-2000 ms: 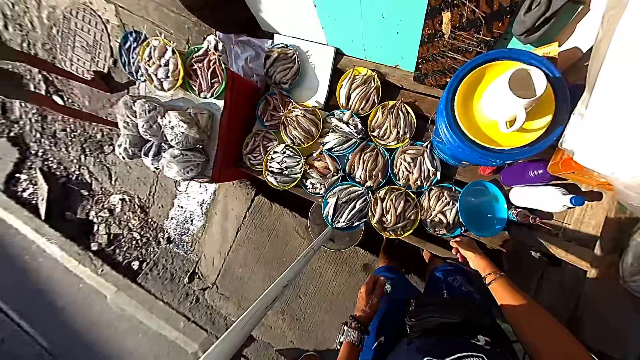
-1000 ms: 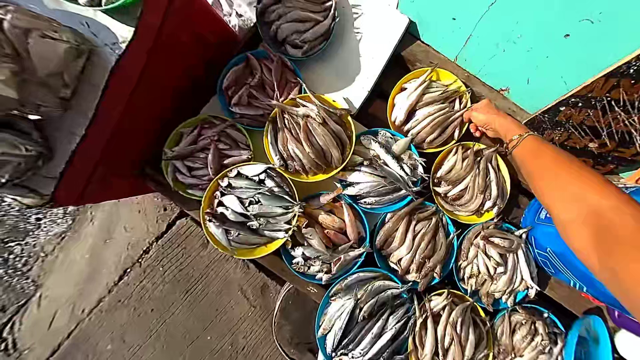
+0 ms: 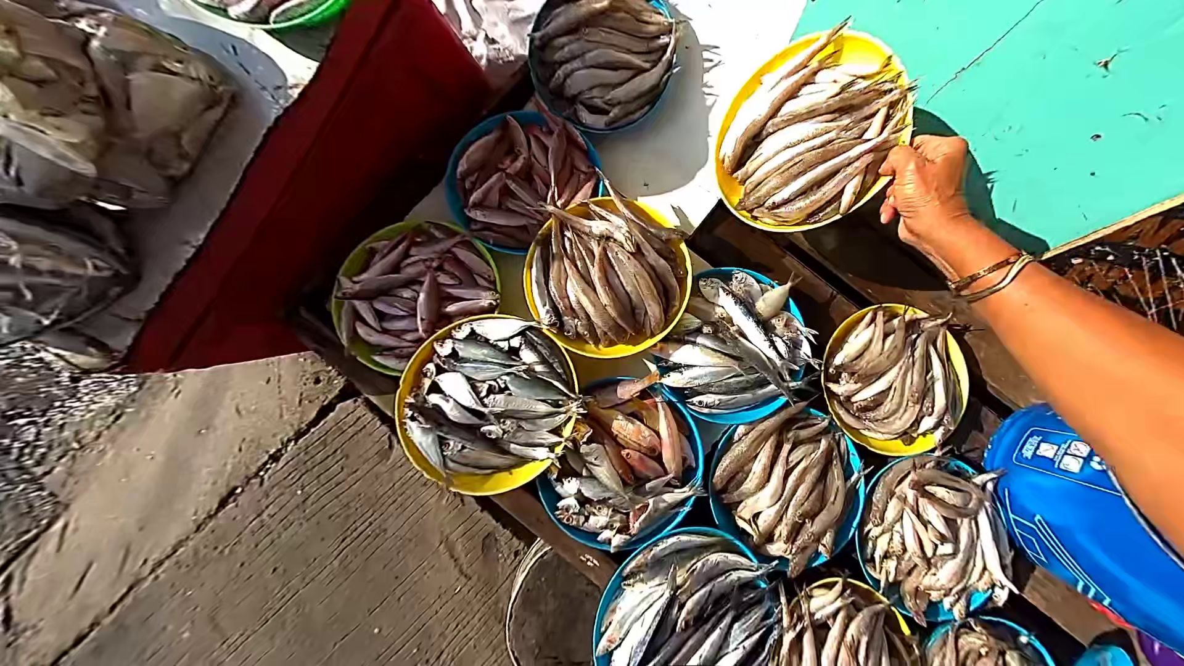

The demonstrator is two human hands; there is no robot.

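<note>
My right hand [image 3: 928, 196], with bracelets at the wrist, grips the right rim of a yellow bowl [image 3: 728, 190] of slender fish [image 3: 809, 139]. The bowl is held up at the upper right, over the edge of a turquoise board, with its shadow beside it. Below and to the left stand several blue and yellow bowls heaped with fish. Nearest below my forearm is a smaller-looking yellow bowl of fish [image 3: 893, 377]; a yellow bowl of brownish fish [image 3: 610, 273] stands left of the held one. My left hand is out of view.
A red-sided stand [image 3: 305, 185] with bagged fish [image 3: 102, 102] is at the upper left. The turquoise board [image 3: 1045, 102] lies at the upper right, a blue container [image 3: 1064, 509] at the lower right. Wooden planks [image 3: 980, 356] run beneath the bowls; concrete paving [image 3: 305, 546] is at the lower left.
One second ago the yellow bowl stood among the others with my right hand at its rim; it is now raised toward the turquoise board. The view moved much closer after the first frame.
</note>
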